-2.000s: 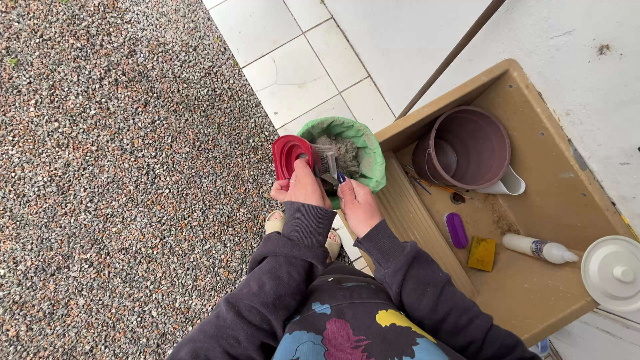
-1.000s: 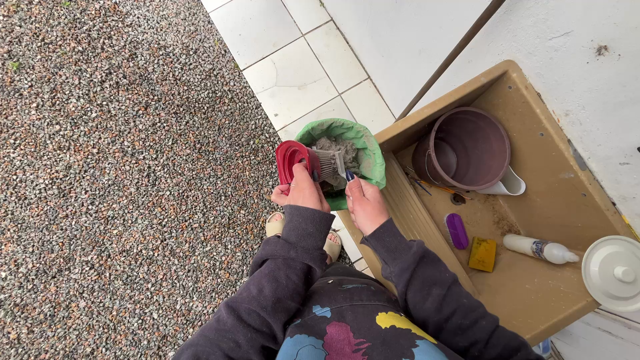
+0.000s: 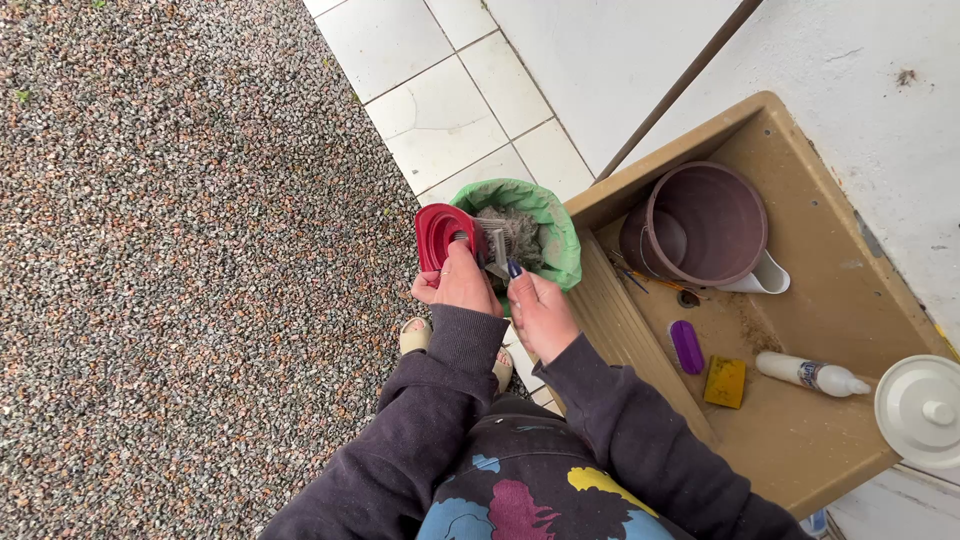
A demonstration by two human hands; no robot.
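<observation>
My left hand [image 3: 463,281] grips a red plastic part [image 3: 437,232] with a pleated filter, its pleats facing right over a bin lined with a green plastic bag [image 3: 559,240]. Clumps of grey dust [image 3: 525,234] lie in the bag. My right hand [image 3: 543,313] is closed on the dark blue handle of a small brush [image 3: 500,252], whose pale head is at the pleats. Whether the bristles touch them cannot be told. The fingers of my left hand partly hide the red part.
At the right stands a tan laundry sink [image 3: 795,442] holding a brown bucket [image 3: 705,221], a purple brush [image 3: 686,346], a yellow sponge [image 3: 724,381] and a white bottle [image 3: 810,373]. A white lid [image 3: 922,411] overlaps its edge. A brown pole [image 3: 679,86] leans by the white wall.
Both hands stay over the bin with the red part and the brush. The brush head and the red part have shifted slightly against each other.
</observation>
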